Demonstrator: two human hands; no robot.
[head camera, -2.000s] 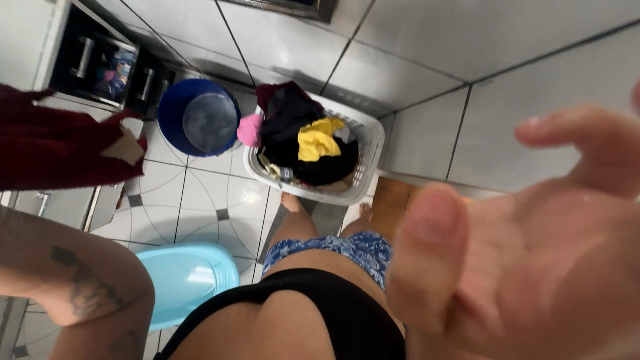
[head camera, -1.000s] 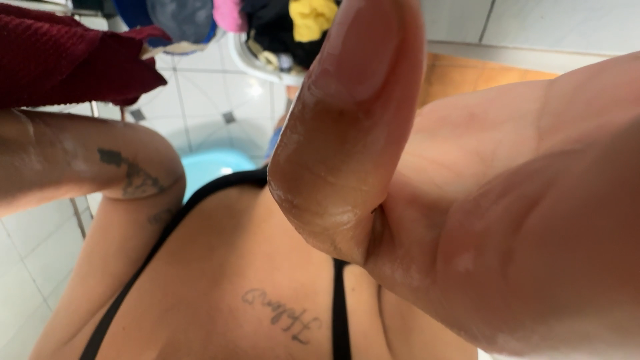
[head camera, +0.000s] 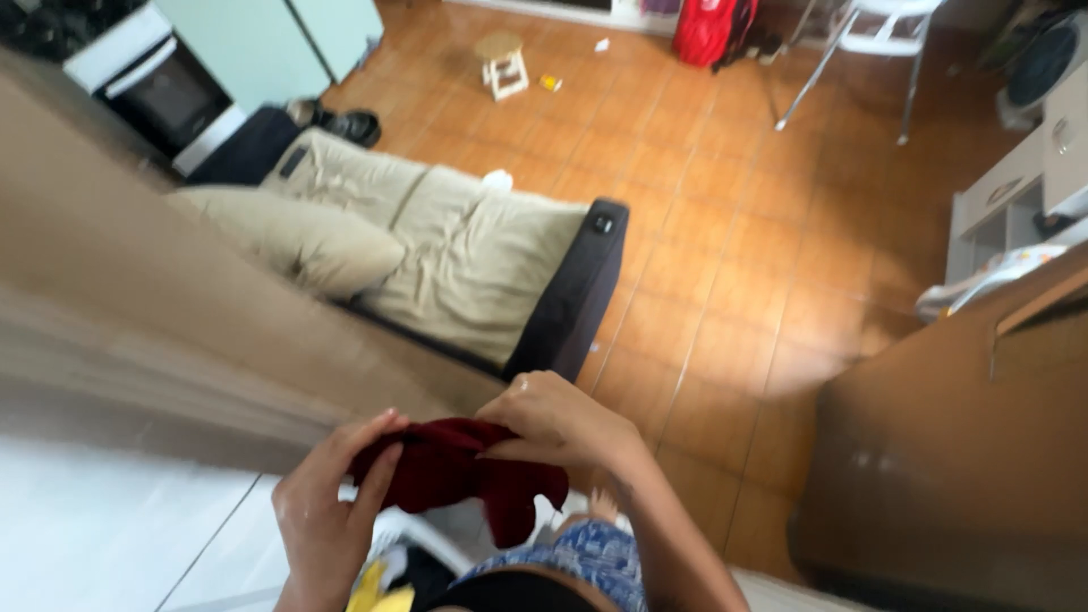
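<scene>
A dark red cloth is bunched between my two hands, low in the view. My left hand pinches its left end between thumb and fingers. Bent over the upper right part of the cloth, my right hand grips it, and a loose flap hangs below. Beneath, partly hidden by my left hand and the cloth, a white laundry basket holds yellow and black clothes.
A doorway frame crosses the left side. Beyond it stand a sofa with beige covering, a small stool, a red bag and a white chair on orange tiles. A brown door-like panel is at right.
My right hand, open close to the camera before, now grips the dark red cloth too. The cloth has moved from the far left to between both hands. The view has swung towards the room.
</scene>
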